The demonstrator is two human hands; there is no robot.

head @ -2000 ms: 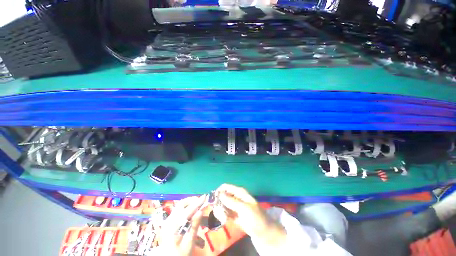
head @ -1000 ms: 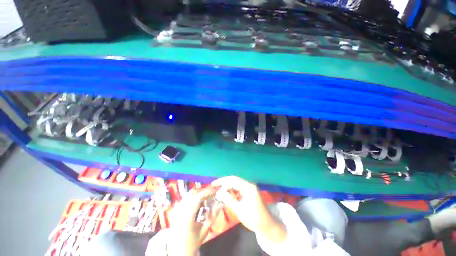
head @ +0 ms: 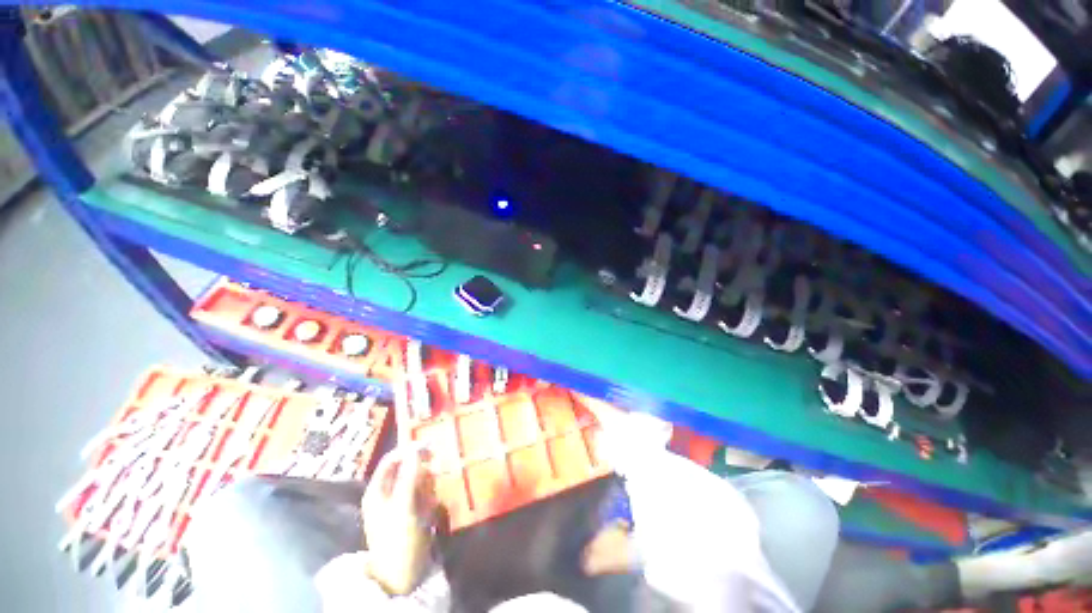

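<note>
My left hand (head: 401, 517) is low in front of me, left of the nearest orange-red compartment tray (head: 527, 443). Its fingers are curled, and blur hides whether they hold anything. My right hand (head: 630, 436) is a bright blur at that tray's right end, by the shelf edge; its fingers and any watch in it cannot be made out. The tray shows empty pockets in front, with pale straps (head: 463, 375) standing behind them. At lower left, open pale straps (head: 180, 467) lie in long rows on another orange-red tray (head: 153, 386), their ends overhanging.
The blue rack beam (head: 719, 132) crosses above. A single dark square watch (head: 480, 295) sits on the green shelf (head: 671, 377) beside a black cable loop (head: 381, 285). Curved-strap watches (head: 742, 314) line the shelf. Several round pale-faced watches (head: 308, 329) lie in a tray below it.
The view has turned and tilted down. My hands, earlier together around a watch, are now apart: the left lower left, the right by the tray's right end. More empty tray pockets show.
</note>
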